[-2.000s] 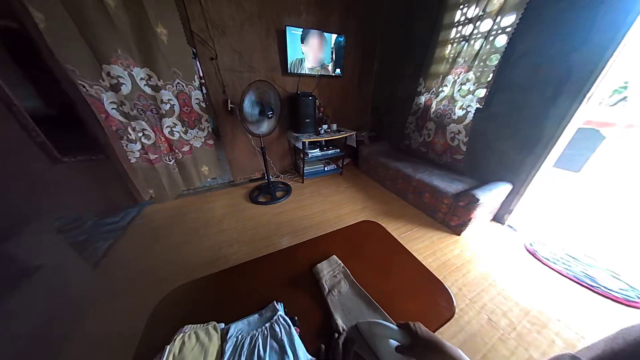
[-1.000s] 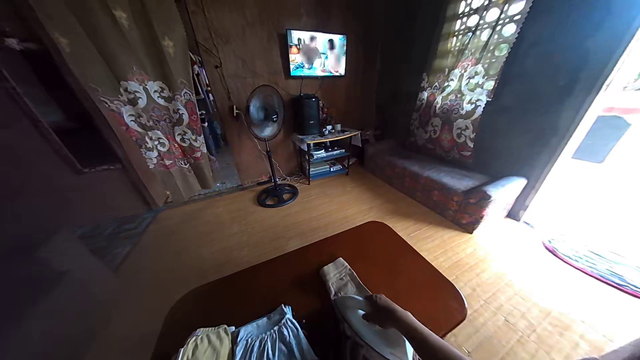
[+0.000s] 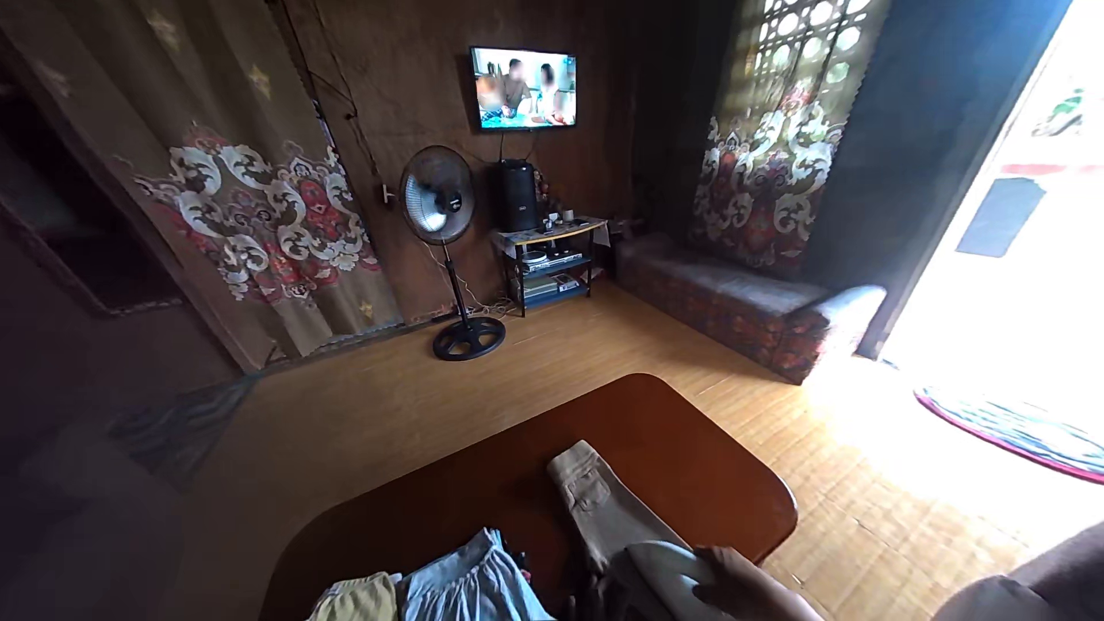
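Observation:
Beige trousers or shorts (image 3: 617, 509), with a buttoned pocket near the far end, lie on the brown table (image 3: 681, 448). My right hand (image 3: 746, 582) grips a pale, rounded object (image 3: 668, 569), shaped like a clothes iron, at the near part of the beige garment. Dark fingers of my left hand (image 3: 591, 599) show faintly beside the cloth at the bottom edge; shadow and the frame edge hide the rest. To the left, a light blue gathered garment (image 3: 474, 578) lies next to a yellow one (image 3: 358, 599).
Beyond the table, a stand fan (image 3: 440, 198) stands on the wood-patterned floor, beside a small shelf (image 3: 556, 259) with a black speaker (image 3: 517, 197). A television (image 3: 524, 89) hangs above. A low upholstered seat (image 3: 733, 297) is by the window; a mat (image 3: 1018, 431) lies by the bright doorway.
The pale object in my right hand has moved from near the far end of the beige garment back towards me, so more of the cloth shows. One second before, it had gone forward.

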